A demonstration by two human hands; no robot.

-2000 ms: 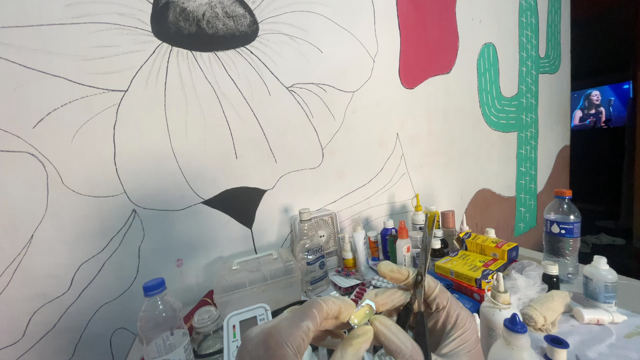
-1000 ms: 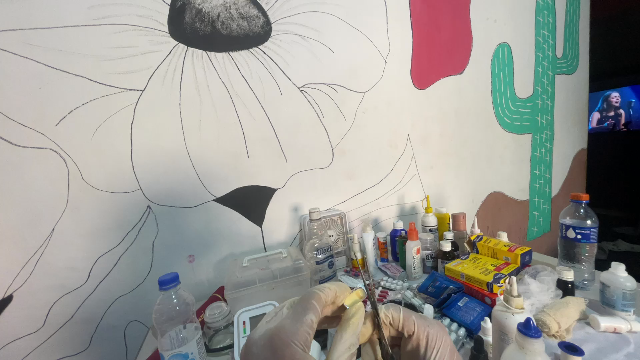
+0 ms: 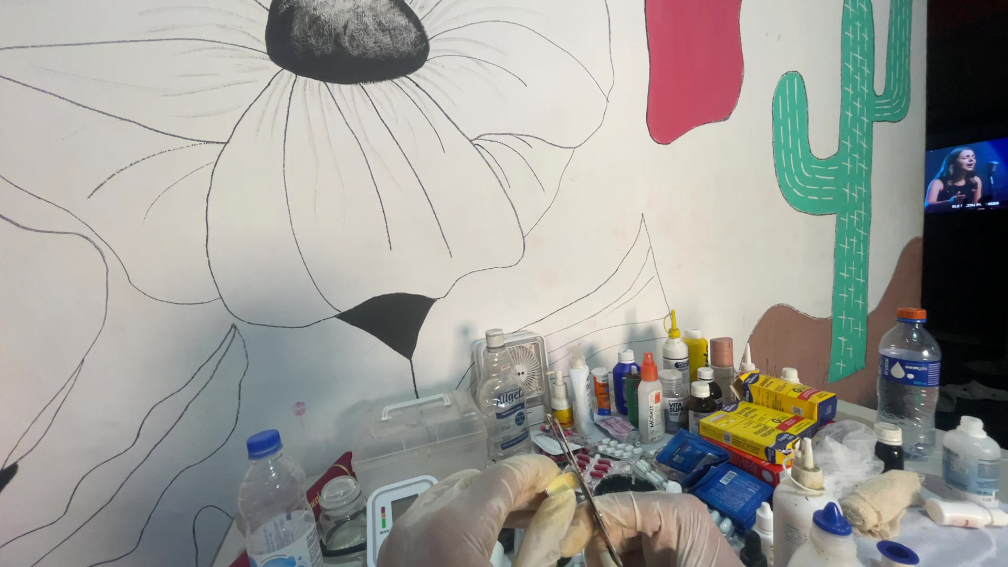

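Note:
Both hands wear pale latex gloves at the bottom centre of the head view. My left hand pinches a small yellowish piece between its fingertips; what it is cannot be made out. Close against it on the right, my right hand grips a thin metal instrument, possibly scissors or forceps, which slants up to the left past the yellowish piece. The fingers of the two hands meet or nearly meet. The lower parts of both hands run out of the frame.
Behind the hands stand a clear gel bottle, a plastic case and several small bottles. Blister packs lie near the fingers. Yellow boxes, a rolled bandage and a water bottle are right; another bottle is left.
The metal instrument stood nearly upright two seconds ago and now leans with its upper end to the left. The hands have turned, and less of the held piece shows.

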